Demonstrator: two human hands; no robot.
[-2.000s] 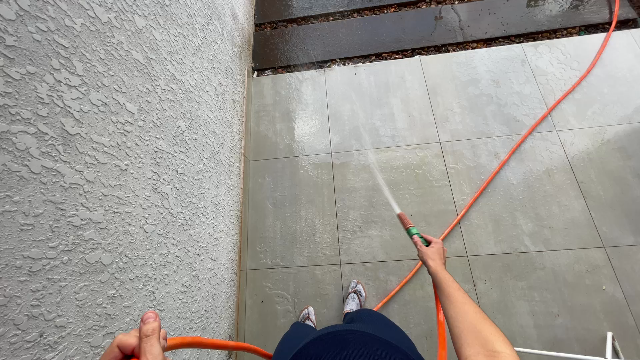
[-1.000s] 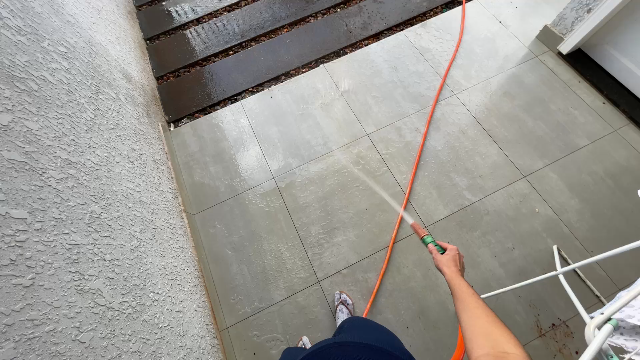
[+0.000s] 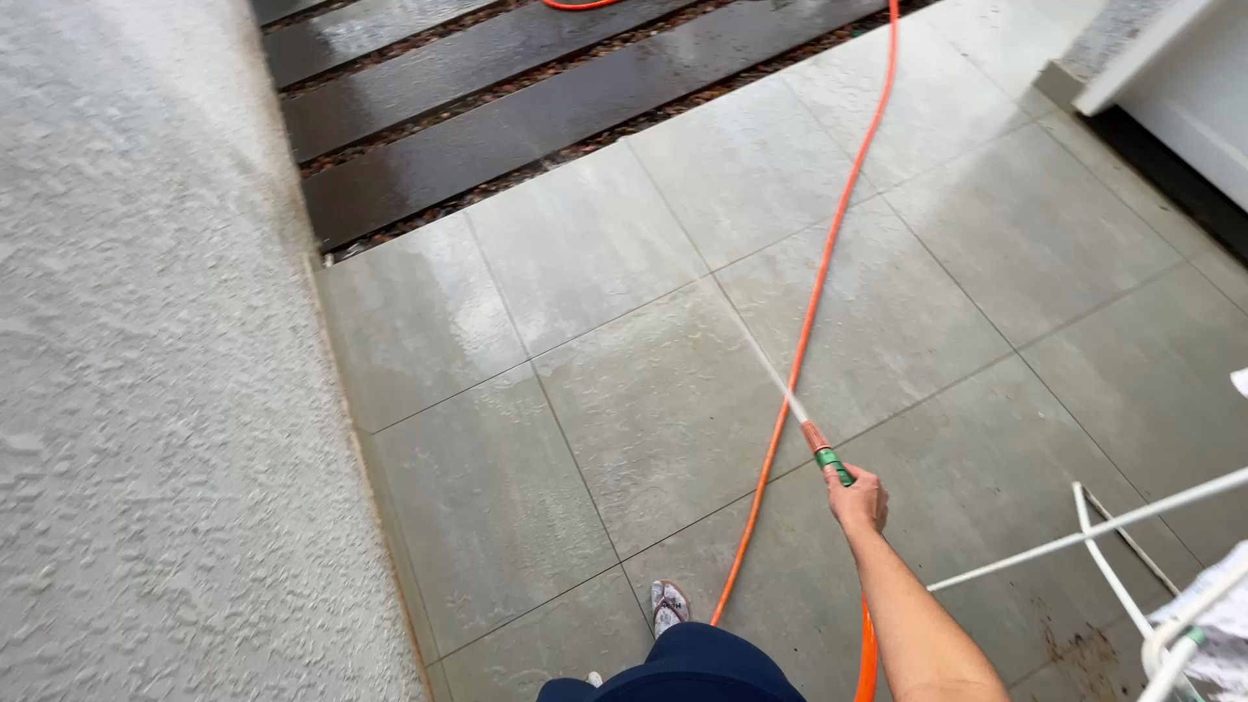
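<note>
My right hand point(image 3: 859, 499) is closed around a green and orange hose nozzle point(image 3: 827, 454), right of the middle of the view. A thin jet of water point(image 3: 756, 343) leaves its tip toward the upper left and falls on the wet grey floor tiles point(image 3: 663, 390). An orange garden hose point(image 3: 822, 283) lies across the tiles from the top edge down to my feet, and a stretch of it hangs below my right forearm. My left hand is out of the frame.
A rough textured wall point(image 3: 166, 370) fills the left side. Dark wet slats point(image 3: 546, 112) with pebbles between them lie beyond the tiles. A white metal rack point(image 3: 1092, 534) with cloth on it stands at the lower right; a white door point(image 3: 1185, 88) is at the upper right.
My left hand, which held the orange hose at the lower left two seconds ago, has left the view. The view has turned to the right, bringing in the rack and door.
</note>
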